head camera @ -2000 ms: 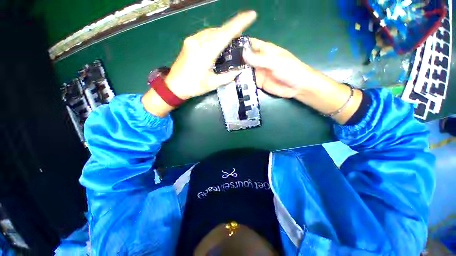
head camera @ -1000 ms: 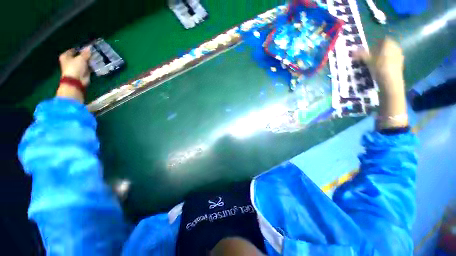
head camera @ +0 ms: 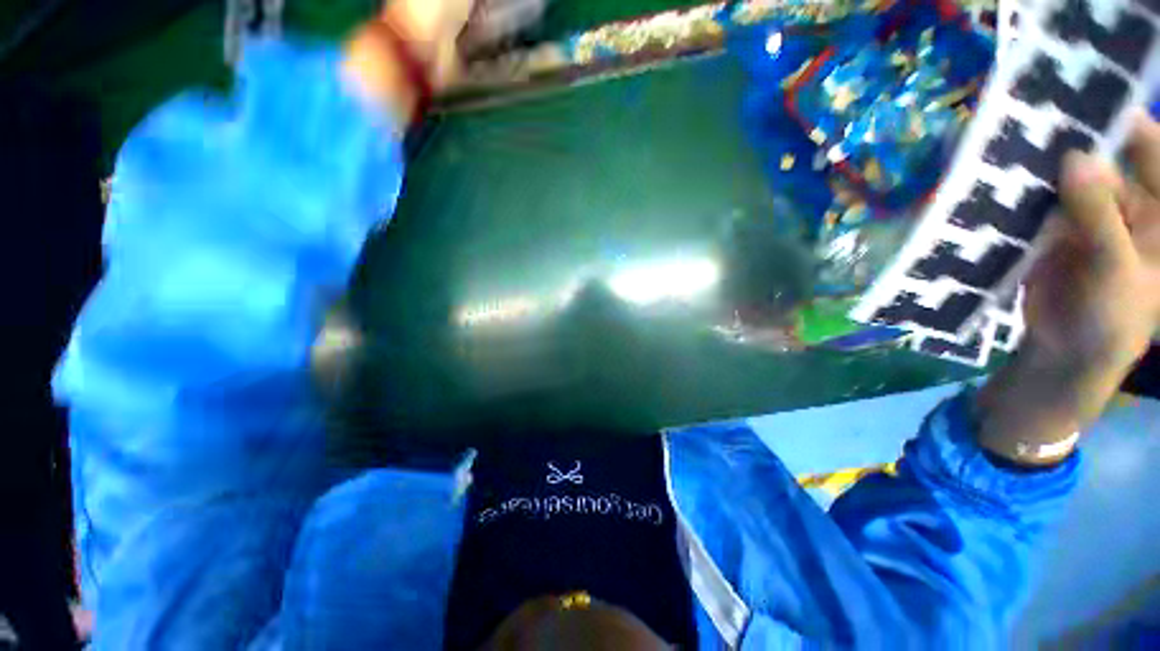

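Note:
My right hand (head camera: 1094, 254) is at the right edge and holds a white sticker sheet (head camera: 986, 191) with a row of black stepped shapes. The sheet slants from the top right down toward the bench mat. My left hand (head camera: 430, 32) is at the top, blurred and cut off by the picture's edge. A blurred greyish piece (head camera: 509, 19) shows beside its fingers, probably a phone assembly. Whether the fingers grip it cannot be told.
A red-rimmed bin (head camera: 814, 89) full of blue and clear scraps stands at the upper right. A worn pale rail (head camera: 649, 34) crosses the top. A green card (head camera: 827, 321) lies below the bin. Another blurred phone assembly (head camera: 252, 19) shows at the top left.
My right hand now holds a sticker sheet, lifted from the sheets at the right. My left hand has moved right from the phone assembly's earlier place beyond the rail. The view has shifted.

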